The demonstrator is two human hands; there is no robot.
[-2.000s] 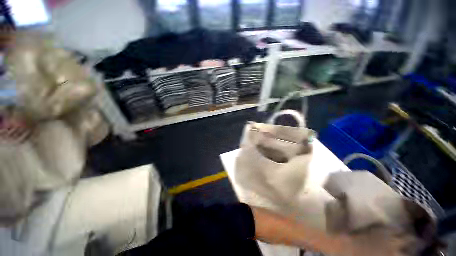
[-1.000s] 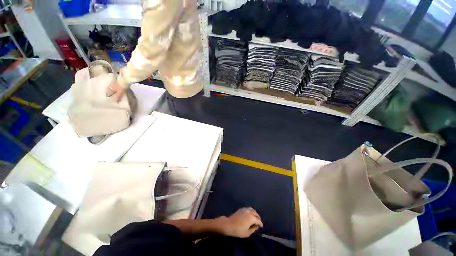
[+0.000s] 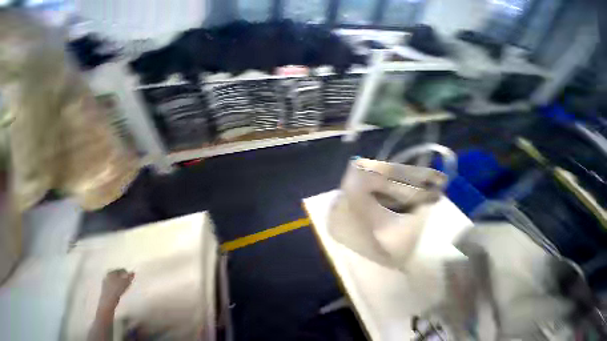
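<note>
A beige tote bag [image 3: 386, 220] stands on the narrow white table [image 3: 353, 280] right of centre, its handles up and its opening showing darker inside. A second pale bag [image 3: 516, 266] is at the lower right, strongly blurred. My left hand [image 3: 117, 283] is small and blurred at the lower left, above a pale tabletop; its fingers look curled, and I cannot make out anything in it. A brownish blur beside the lower right bag may be my right hand, but its outline and grip cannot be made out.
A person in a beige top [image 3: 60, 120] is at the left edge. A white shelf [image 3: 253, 146] behind holds striped stacks [image 3: 246, 105] and a dark pile [image 3: 246, 50]. A blue bin [image 3: 469, 176] is beyond the tote. A yellow line [image 3: 266, 235] crosses the dark floor between the tables.
The view has swung right since one second ago, so the standing tote now appears nearer the centre. My left hand has moved from lower centre to lower left. The pale lower right bag is back in view.
</note>
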